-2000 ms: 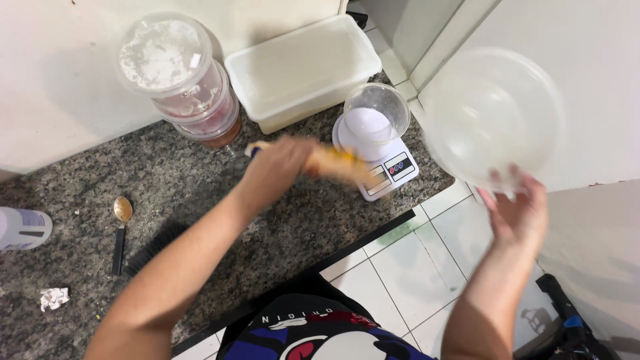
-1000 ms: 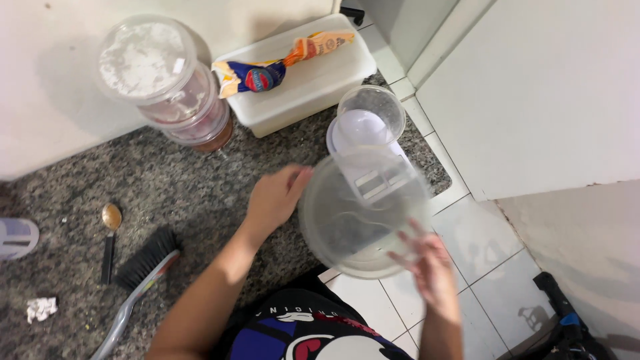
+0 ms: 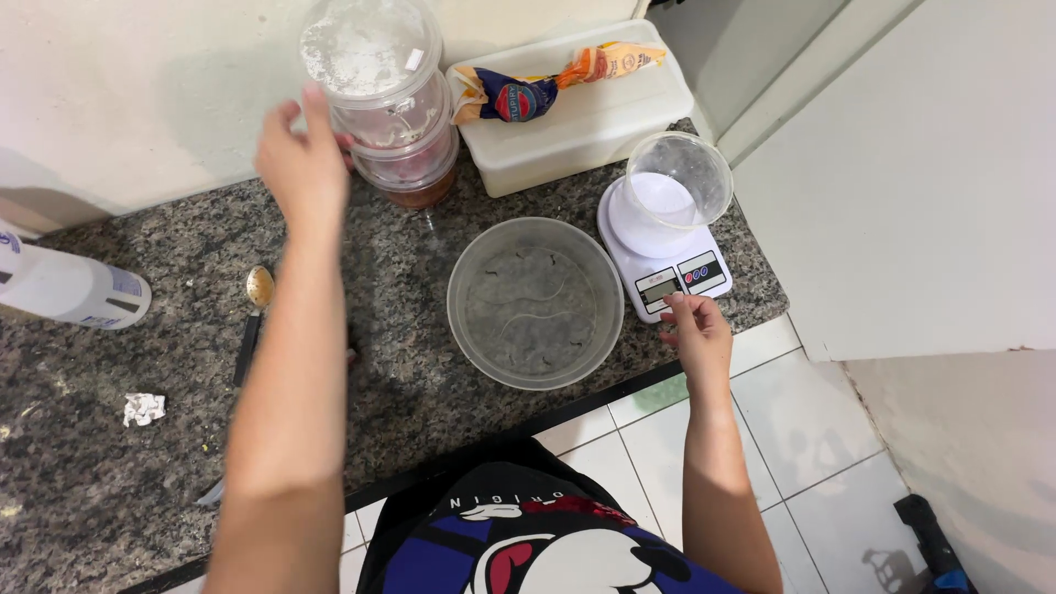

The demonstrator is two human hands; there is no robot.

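My left hand [image 3: 307, 157], fingers apart, is beside a stack of round clear plastic tubs [image 3: 371, 58] with a whitish lid on top; whether it touches them I cannot tell. My right hand [image 3: 698, 334] is at the front edge of a white digital kitchen scale [image 3: 623, 247], thumb and finger near its display, holding nothing visible. A clear plastic tub [image 3: 709, 177] stands on the scale's platform. Between my hands, a round translucent plastic bowl [image 3: 535, 304] rests on the granite counter. Two twisted plastic food wrappers [image 3: 520, 97] lie on a lidded white rectangular container [image 3: 569, 136].
At the left are a white plastic bottle [image 3: 78, 285] lying on its side, a spoon with a black handle [image 3: 260, 289] and a crumpled white paper [image 3: 144, 408]. The wall [image 3: 165, 99] runs behind the counter. My left forearm hides part of the counter.
The translucent bowl, held up at the right two seconds ago, now rests on the counter. The wrapper from my left hand lies on the white container. My left hand has moved to the tub stack.
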